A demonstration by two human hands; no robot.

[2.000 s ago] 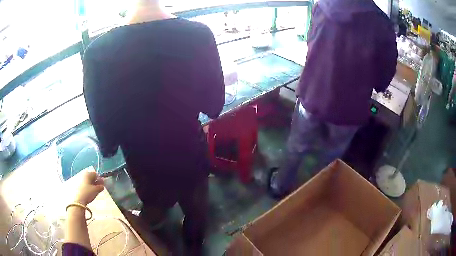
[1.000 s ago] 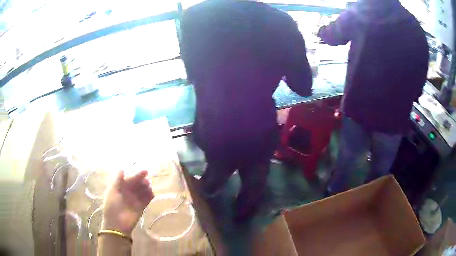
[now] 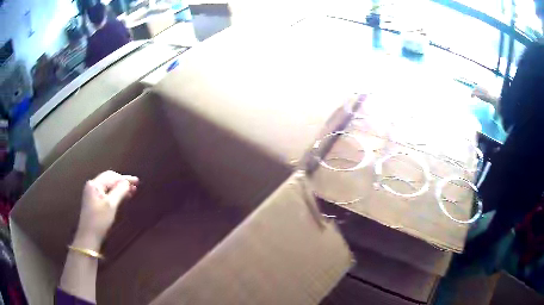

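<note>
My left hand (image 3: 104, 193), with a yellow band at the wrist, is over the large open brown carton (image 3: 179, 238) at the left. Its fingers are curled in and nothing shows in them. My right hand is out of the picture. Several thin pale wire rings (image 3: 402, 173) lie on a brown carton top (image 3: 370, 205) to the right of the open carton. Strong glare washes out the far rings.
The open carton's flap (image 3: 280, 250) sticks out at the near right; another flap (image 3: 244, 89) spreads at the back. A dark-clothed person (image 3: 522, 143) is at the right edge. Another person (image 3: 107, 36) is far back left. A small white item (image 3: 413, 43) stands in the glare.
The view has swung left, bringing the large open carton into the foreground. My left hand has moved from above the rings to over this carton. The red stool has left view.
</note>
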